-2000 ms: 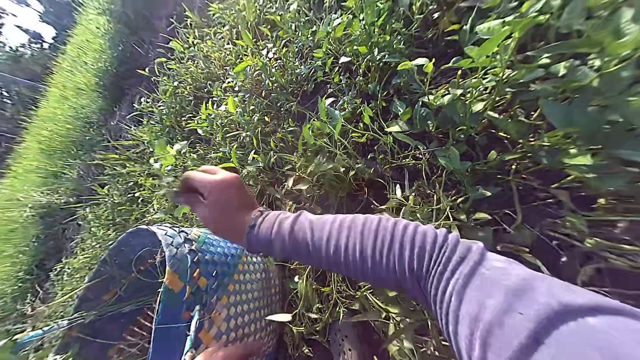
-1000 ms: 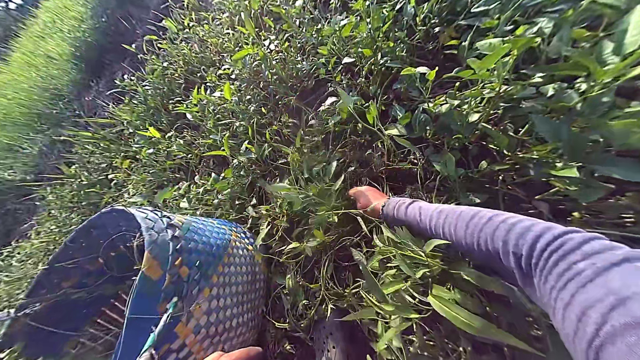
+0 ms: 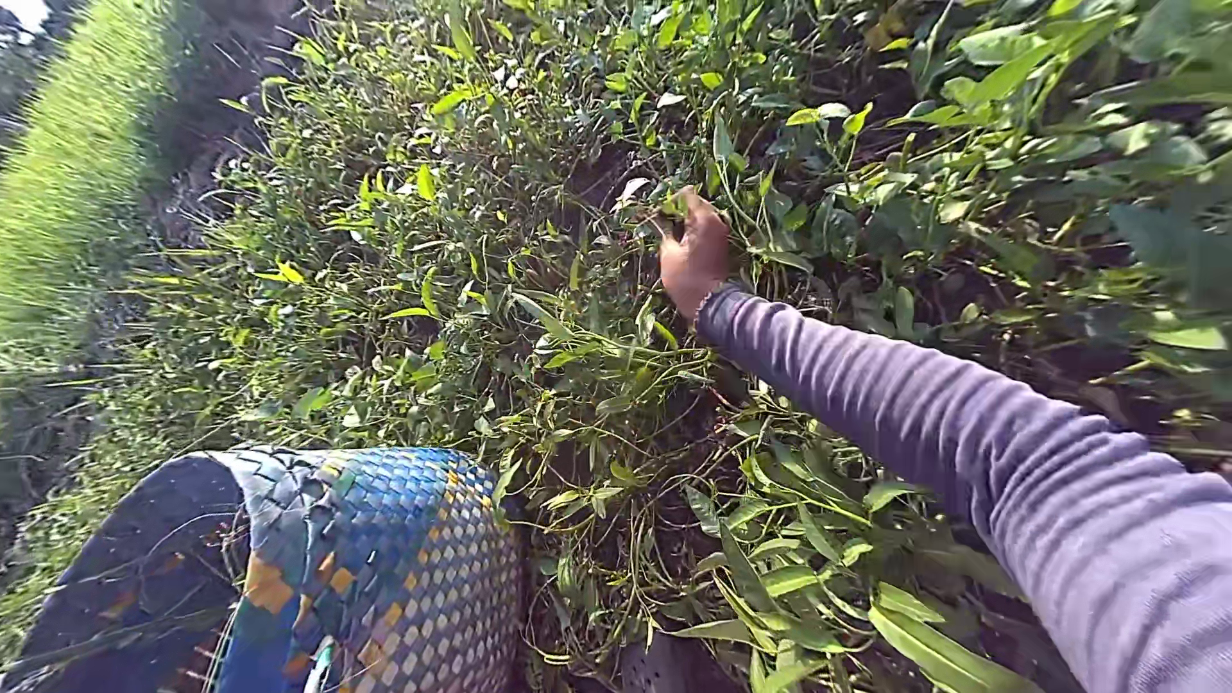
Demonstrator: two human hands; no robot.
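Note:
My right hand [image 3: 695,252], in a purple ribbed sleeve, is among the leafy green plants [image 3: 616,371] near the upper middle of the view. Its thumb and fingertips are brought together at thin stems; whether it grips one is hard to tell. A pale leaf lies just left of the fingertips. At the lower left a woven basket [image 3: 414,558] of blue, white and orange strips lies tilted, its mouth facing left, with thin strands across the opening. My left hand is out of view.
Longer-leaved plants [image 3: 934,645] stand at the lower right, below my forearm. Broad leaves fill the upper right. A dark strip of ground [image 3: 207,115] and bright tall grass [image 3: 77,164] run along the left. A dark perforated thing [image 3: 664,666] shows at the bottom edge.
My right hand was above the basket, then low in the plants, and is now farther up among them. My left hand, partly seen at the basket before, has left the view.

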